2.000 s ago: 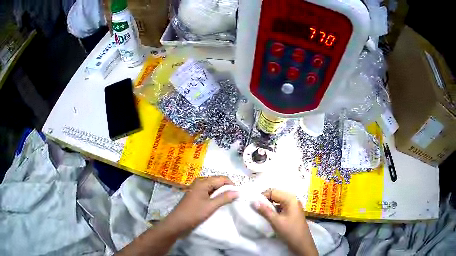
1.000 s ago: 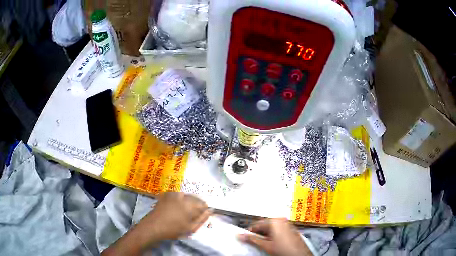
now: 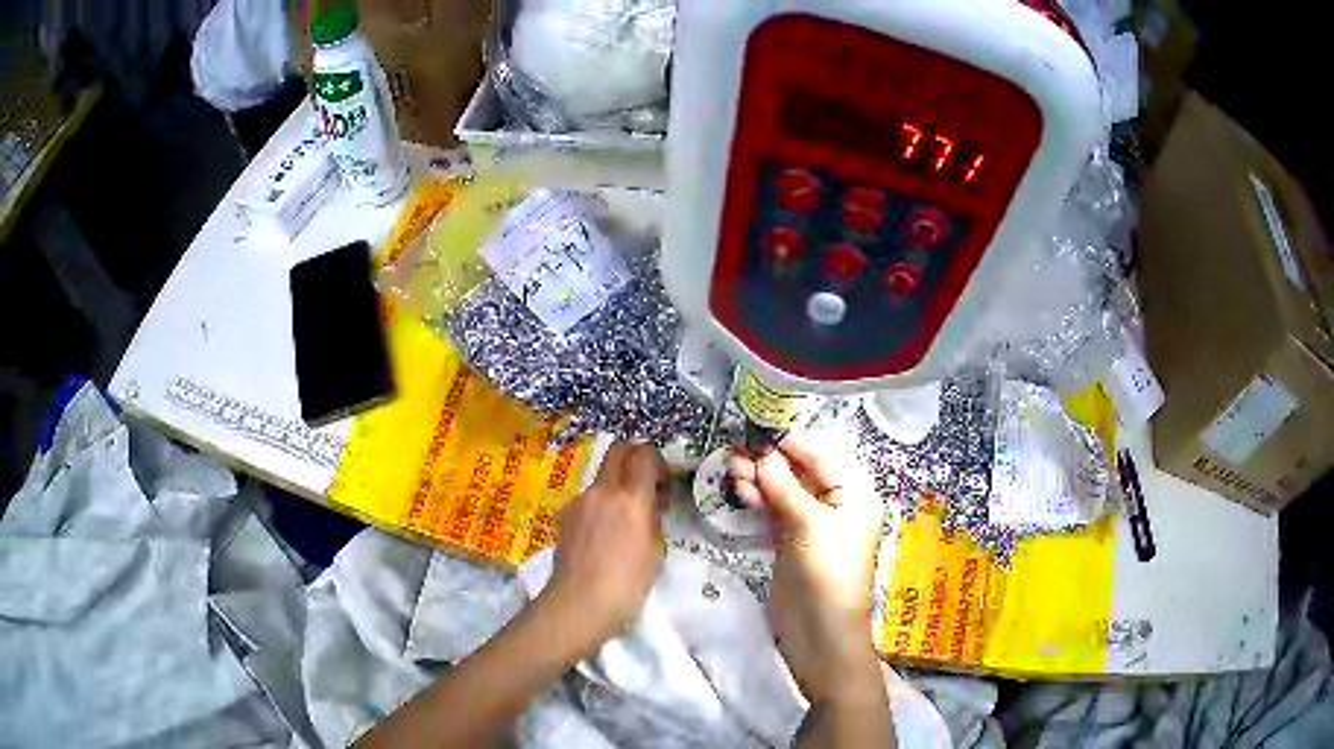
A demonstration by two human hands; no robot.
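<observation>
My right hand (image 3: pixel 822 544) is at the lower die, its thumb and fingertips pinched together under the upper die (image 3: pixel 764 407); what they pinch is too small to make out. My left hand (image 3: pixel 617 530) is left of the round base (image 3: pixel 732 498), its fingertips by the near edge of the left pile of snap parts (image 3: pixel 571 351); whether it holds anything is hidden. The pale garment (image 3: pixel 702 644) lies below and between my wrists and over the table edge. The snap button press (image 3: pixel 878 190) shows a red 771.
Right pile of snap parts (image 3: pixel 936 439) beside the press. Black smartphone (image 3: pixel 340 331), white bottle (image 3: pixel 357 117) and small box (image 3: pixel 290 187) stand left. A black pen (image 3: pixel 1135 505) and cardboard box (image 3: pixel 1244 322) are right. Pale cloth (image 3: pixel 117 571) hangs at left.
Both hands have moved up from the table's front edge, the right to the die and the left beside the base. The counter went from 770 to 771. The camera view shifted slightly.
</observation>
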